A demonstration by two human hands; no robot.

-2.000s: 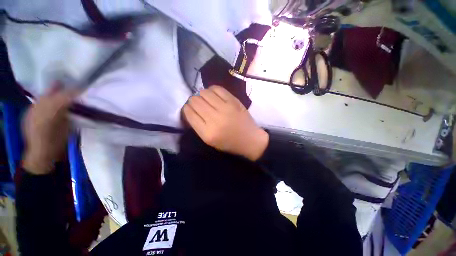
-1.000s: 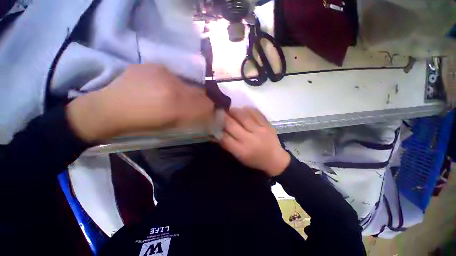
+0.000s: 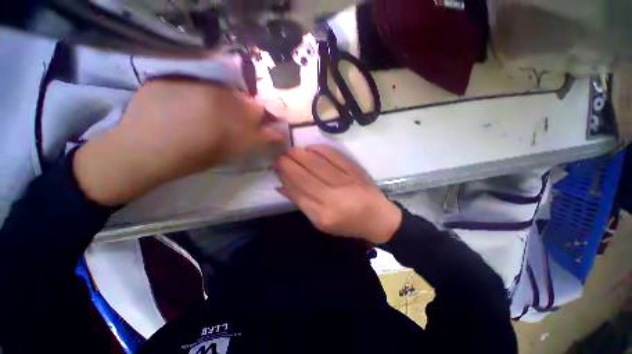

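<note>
The pale grey-white garment panel (image 3: 83, 107) with dark seam edges lies at the left and runs under my left hand. My left hand (image 3: 187, 135) is bent over the cloth edge near the machine, its fingertips blurred and pinching a small pale-and-dark end. My right hand (image 3: 336, 190) lies on the bed just right of it, fingers together, its fingertips at the same cloth end. The needle area (image 3: 281, 72) glares white just behind the hands. The scissors (image 3: 346, 93) lie right of the needle, black loops toward me.
A maroon piece (image 3: 440, 45) lies on the bed behind the scissors. White cloth with maroon stripes (image 3: 492, 228) hangs below the table edge (image 3: 450, 176) at right, beside a blue perforated basket (image 3: 585, 214). More maroon and white cloth (image 3: 170, 276) is at lower left.
The left hand has left the far-left cloth edge and come to the right hand near the needle. The panel has shifted left. Lately both hands have moved slightly closer to the needle.
</note>
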